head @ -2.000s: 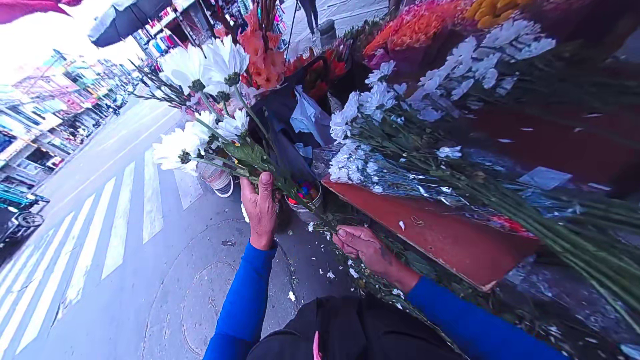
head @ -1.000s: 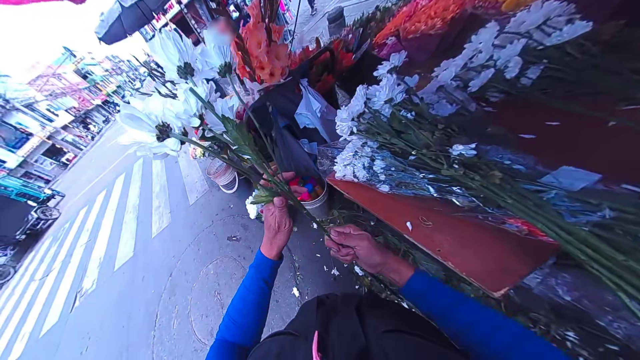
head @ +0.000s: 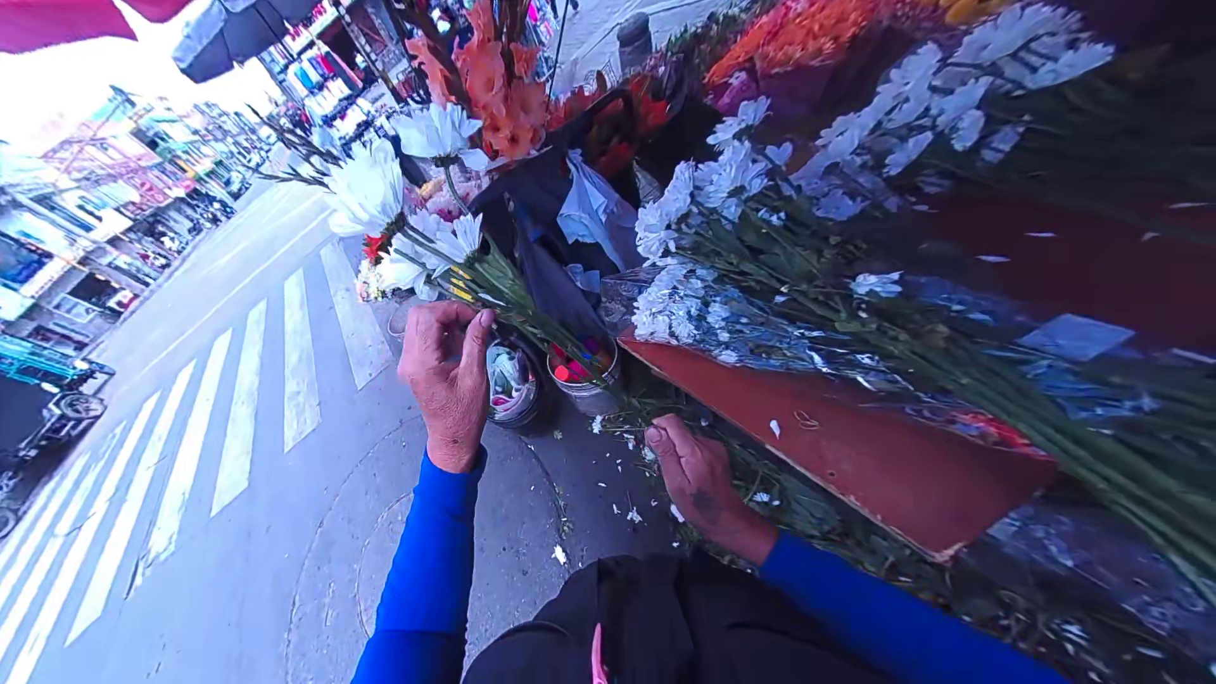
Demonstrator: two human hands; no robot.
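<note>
Several large white flowers (head: 369, 190) on long green stems (head: 518, 299) slant from upper left down between my hands. My left hand (head: 446, 366) is raised at the stems' left side, thumb and fingers curled close together near the flower heads; whether it grips a stem is unclear. My right hand (head: 698, 475) is closed near the lower ends of the stems, its thumb on top, and what lies inside it is hidden. Below the stems stand a bucket with red and pink items (head: 581, 366) and a container with pale crumpled material (head: 511, 380).
On the right, bunches of white daisy-like flowers (head: 703, 209) lie over a reddish-brown board (head: 855, 456). Orange gladioli (head: 499, 85) stand behind the buckets. Petals and cut greenery litter the pavement. A striped crosswalk (head: 228, 418) runs along the left, with a parked vehicle (head: 57, 408) beyond.
My left hand, which was on the stems a second ago, has moved up and left toward the flower heads. The white flowers have shifted, and the container beside the bucket shows more fully.
</note>
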